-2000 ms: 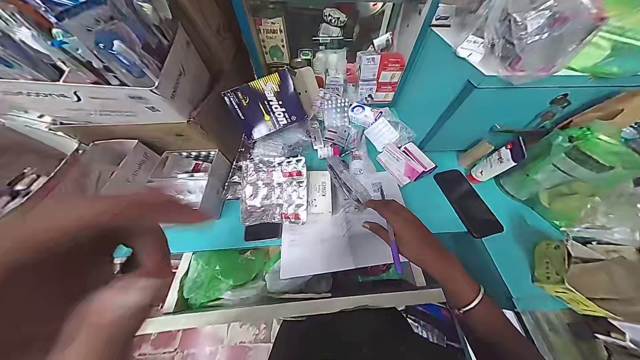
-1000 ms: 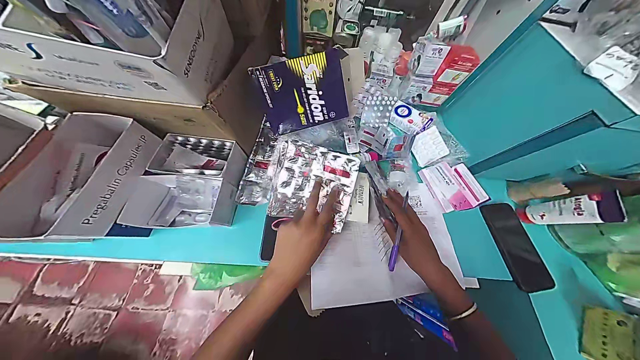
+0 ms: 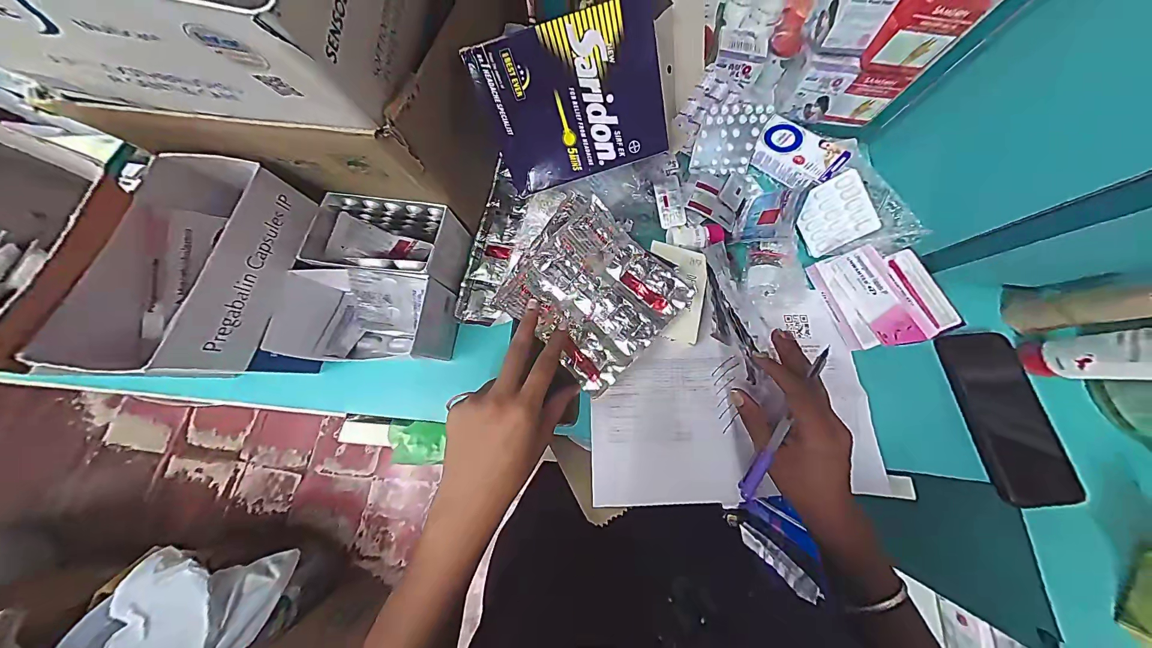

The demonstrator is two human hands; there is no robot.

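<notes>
My left hand (image 3: 508, 405) has its fingertips on a stack of silver foil blister strips (image 3: 621, 297) with red bands; the tilted stack touches the fingers, and whether it is gripped is unclear. My right hand (image 3: 796, 414) holds a purple pen (image 3: 760, 463) between its fingers and a clear plastic packet (image 3: 742, 333) by its lower end. Beneath the packet lies a printed paper sheet (image 3: 661, 450) on the turquoise counter. Behind the strips stands a dark blue Saridon box (image 3: 576, 99). A pink-and-white medicine box (image 3: 886, 297) lies right of the packet.
Open cartons of blister packs (image 3: 378, 234) and a grey capsule box (image 3: 225, 279) stand at the left. A black smartphone (image 3: 1008, 418) lies at the right beside a white tube with a red cap (image 3: 1098, 354). More blister packs (image 3: 729, 135) and boxes crowd the back.
My left hand, blurred and away from the strips two seconds ago, came onto them; the stack has since turned and tilted. The view has shifted considerably.
</notes>
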